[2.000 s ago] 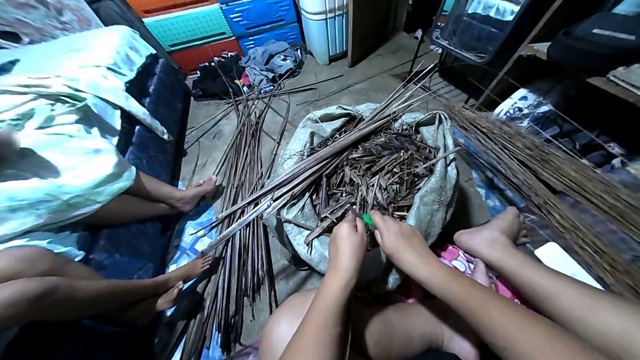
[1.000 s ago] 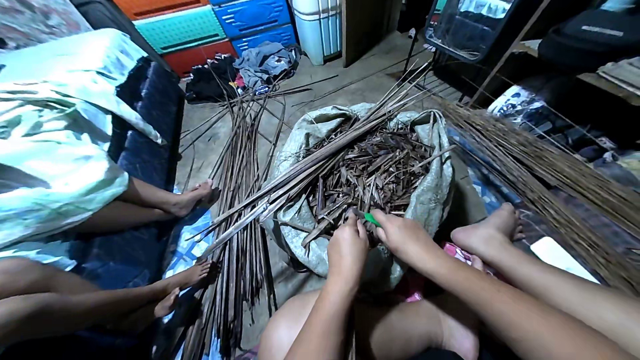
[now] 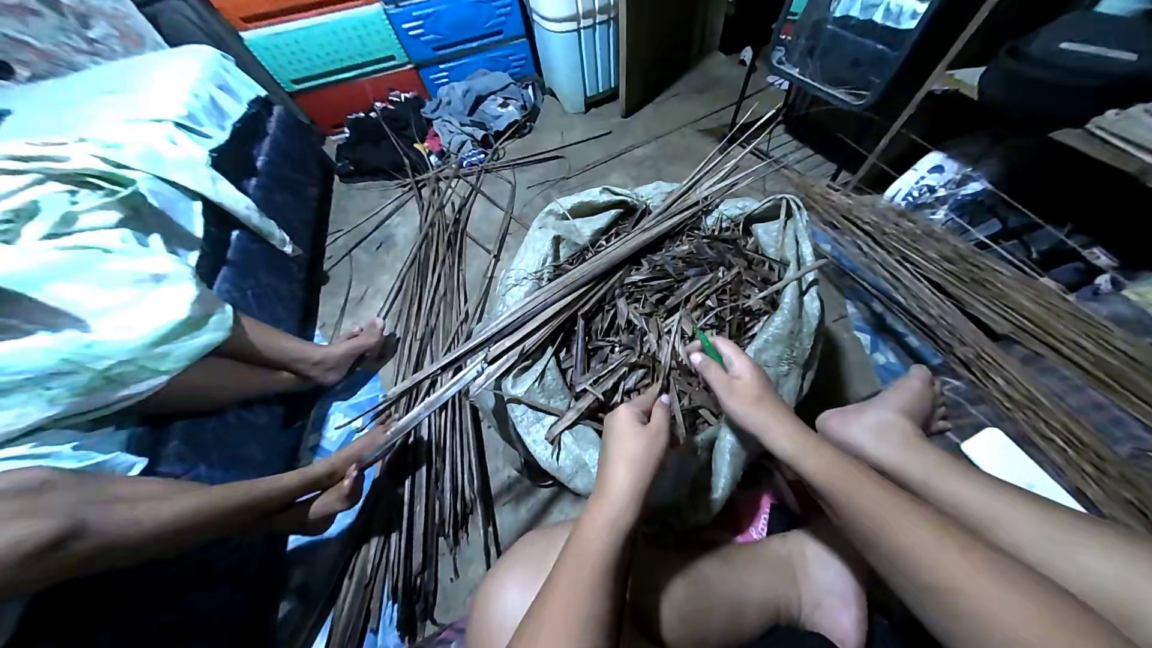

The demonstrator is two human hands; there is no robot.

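Over the near side of an open woven sack (image 3: 792, 333) full of dry leaf scraps (image 3: 684, 279), my left hand (image 3: 634, 441) pinches a thin dry leaf strip. My right hand (image 3: 742, 387), just right of it, grips a small tool with a green handle (image 3: 709, 348); its blade cannot be made out. A bundle of long dry leaf strips (image 3: 540, 310) lies slantwise across the sack's left part. More long strips (image 3: 432, 360) lie on the floor left of the sack.
Another person's legs (image 3: 270, 351) rest at the left beside a dark blue cushion (image 3: 270, 198). Thin brown stalks (image 3: 981, 306) lie in a long pile at the right. Clothes (image 3: 481, 108) and plastic drawers (image 3: 324, 45) are at the back.
My hands, close together before, are now farther apart, with the right hand and green-handled tool farther up and right of the left hand.
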